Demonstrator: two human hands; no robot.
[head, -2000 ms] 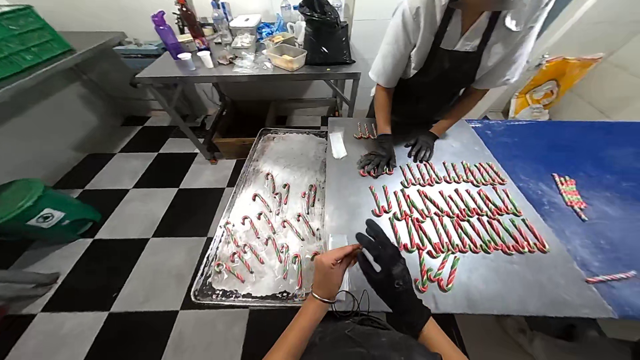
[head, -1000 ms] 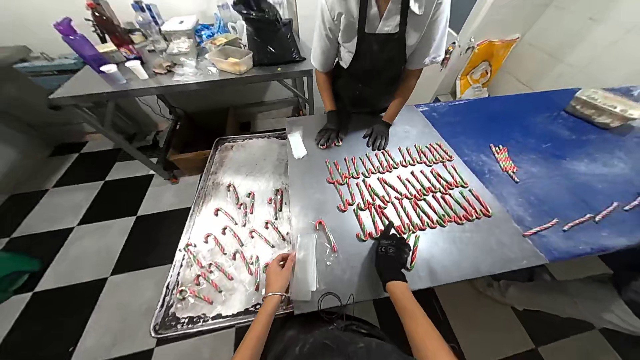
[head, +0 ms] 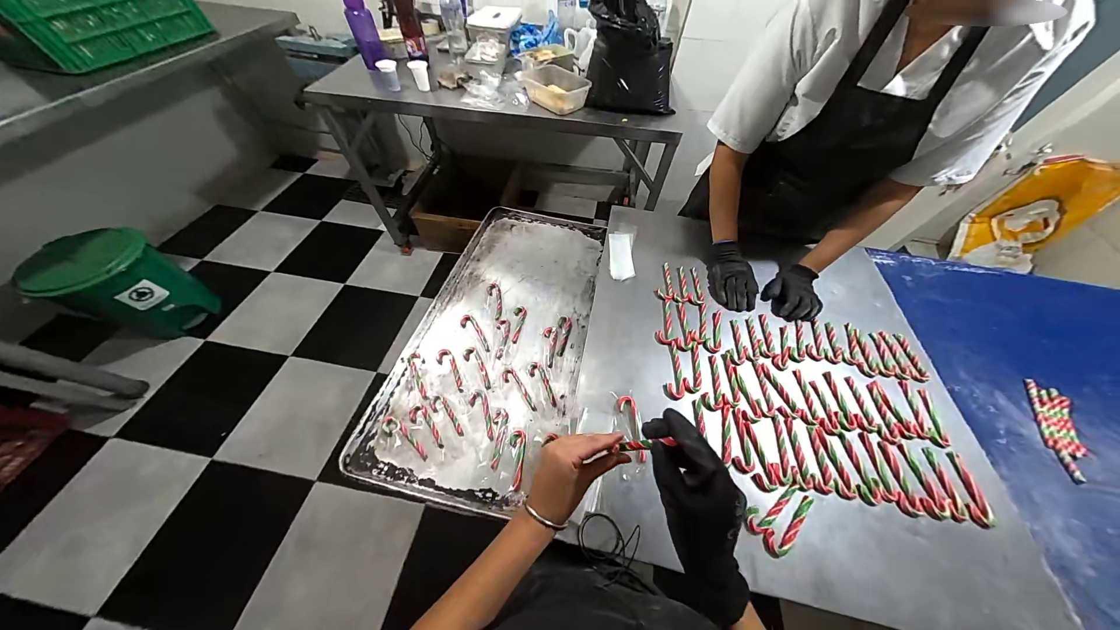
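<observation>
A red, green and white candy cane (head: 646, 444) is held level between both hands. My bare left hand (head: 573, 468), with a bracelet at the wrist, pinches one end; my right hand (head: 696, 490), in a black glove, grips the other. Just behind them a candy cane in clear wrap (head: 628, 411) lies on the metal table. Clear plastic sleeves (head: 593, 437) lie partly under my left hand. Wrapped candy canes (head: 477, 367) are scattered on the metal tray (head: 542, 245) at the left. Rows of unwrapped candy canes (head: 822, 394) cover the metal tabletop (head: 919, 569) at the right.
Across the table a co-worker's two black-gloved hands (head: 761, 284) rest behind the rows. A small white stack (head: 621, 255) lies by the tray. Striped candy sticks (head: 1056, 429) sit on the blue surface (head: 989, 324). A black cable (head: 610, 542) lies at the near edge.
One second ago my hands were apart, the right at the near rows; now they meet at a candy cane. More canes stand in the back rows near the co-worker's hands. The view has swung left.
</observation>
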